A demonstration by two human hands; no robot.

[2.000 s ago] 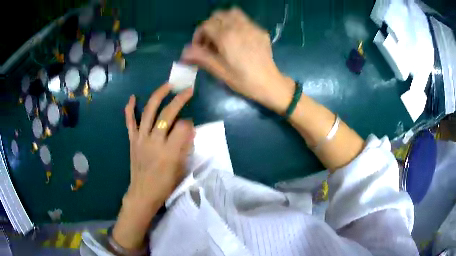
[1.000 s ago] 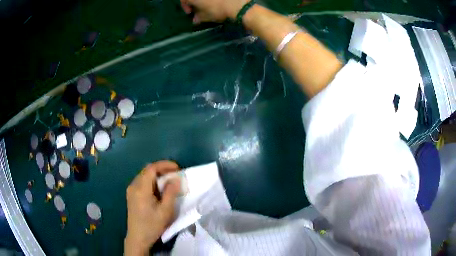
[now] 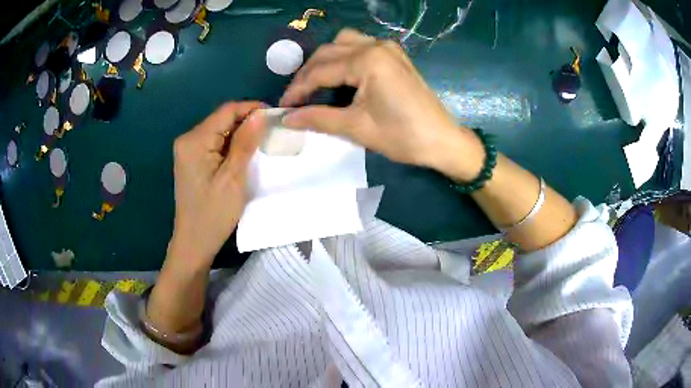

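My left hand point(image 3: 216, 170) grips the upper left edge of a white adhesive sheet point(image 3: 307, 197), held above the bench near my lap. A pale grey adhesive piece point(image 3: 282, 142) lies at the sheet's upper edge, between my hands. My right hand point(image 3: 379, 98) has its thumb and fingers at the upper edge of the sheet by that piece; whether they pinch it is hard to tell. A round display module point(image 3: 285, 57) with a grey face and gold tail lies just beyond my right fingertips.
Several grey-faced modules point(image 3: 114, 178) lie scattered at left, with a square dark part point(image 3: 108, 98) among them. A dark-faced module point(image 3: 567, 83) lies at right. Waste liner point(image 3: 644, 91) is heaped at far right. Yellow-black tape point(image 3: 91, 291) runs along the near edge.
My right arm has come back from the far side to the sheet. The sheet is raised and turned more level. A grey-faced module now lies beyond my hands. The view has shifted.
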